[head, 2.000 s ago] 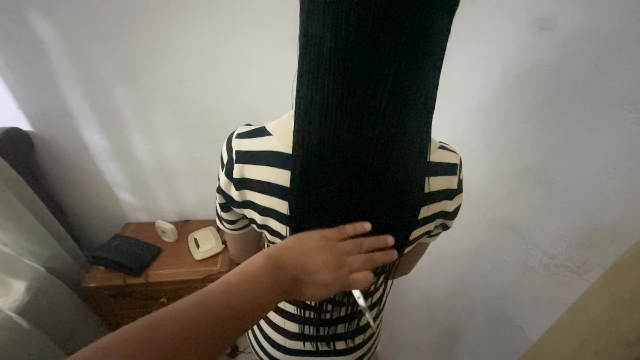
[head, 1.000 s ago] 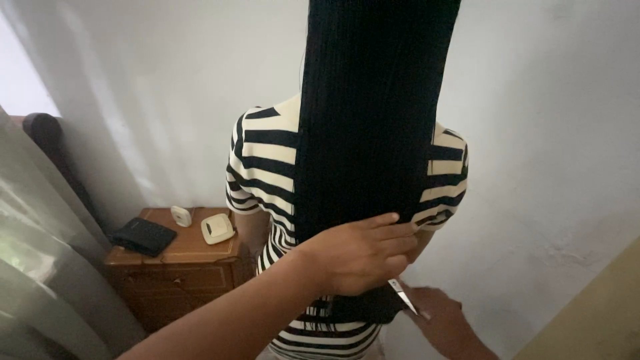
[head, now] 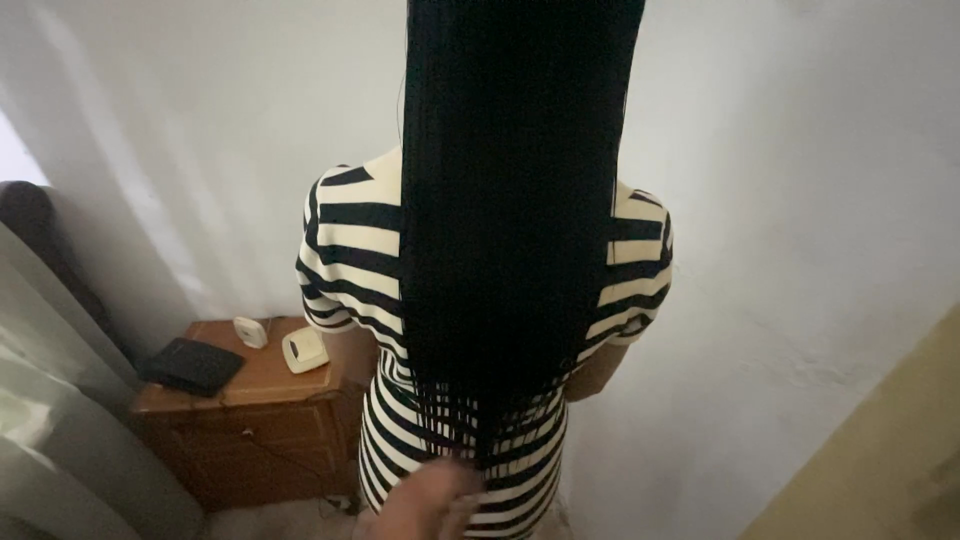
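Note:
A person in a black-and-cream striped dress stands with their back to me. Their long, straight black hair hangs down the middle of the back, thinning into uneven strands near the waist. My left hand is blurred at the bottom centre, just below and partly over the hair tips. Whether its fingers hold any strands cannot be told. My right hand is out of view, and no scissors can be seen.
To the left, a wooden cabinet bears a black box-shaped device, a small white device and a white device. A curtain hangs at the far left. A pale wall rises behind the person.
My left hand has moved down from across the hair, which now hangs loose. My right hand and the scissors, seen at the lower right one second ago, have left the view.

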